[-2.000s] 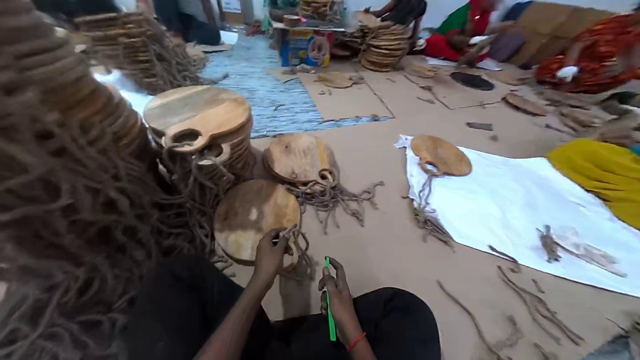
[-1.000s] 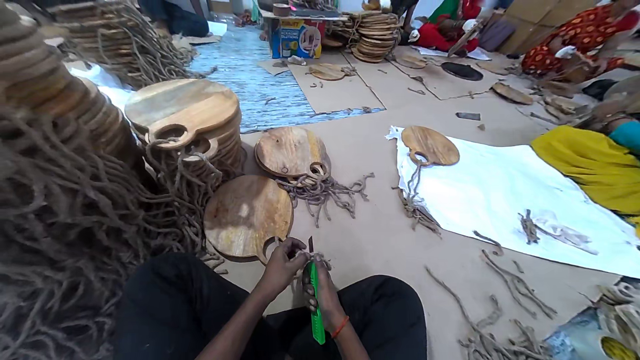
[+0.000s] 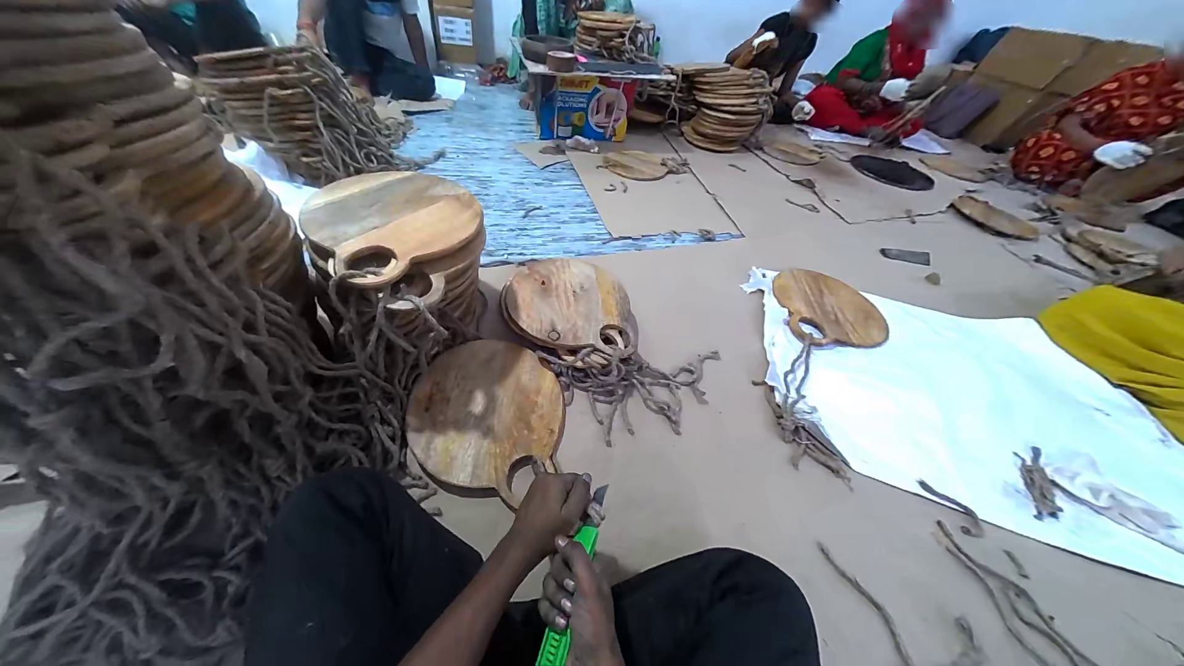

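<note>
My right hand (image 3: 581, 597) is closed around a green snap-off utility knife (image 3: 555, 645), whose blade points up and away from me. Just left of the blade, my left hand (image 3: 552, 507) pinches the brown cord near the handle ring of a round wooden board (image 3: 486, 416). Part of the cord is hidden by the fingers. Behind that board lies a small stack of round wooden boards (image 3: 566, 301) with cords (image 3: 638, 379) trailing from the handles. A taller stack (image 3: 393, 217) stands to the left.
Piled boards with hanging cords (image 3: 185, 305) fill the left side. At right, one board (image 3: 830, 308) rests on a white sheet (image 3: 971, 398), with cord offcuts (image 3: 860, 592) nearby on the brown floor covering. Several people sit farther back, near a cardboard box (image 3: 587, 106) and stacked boards (image 3: 726, 106).
Two seconds ago my hands were apart; they are now together at the cord. The knife has come up beside my left hand, and its blade shows.
</note>
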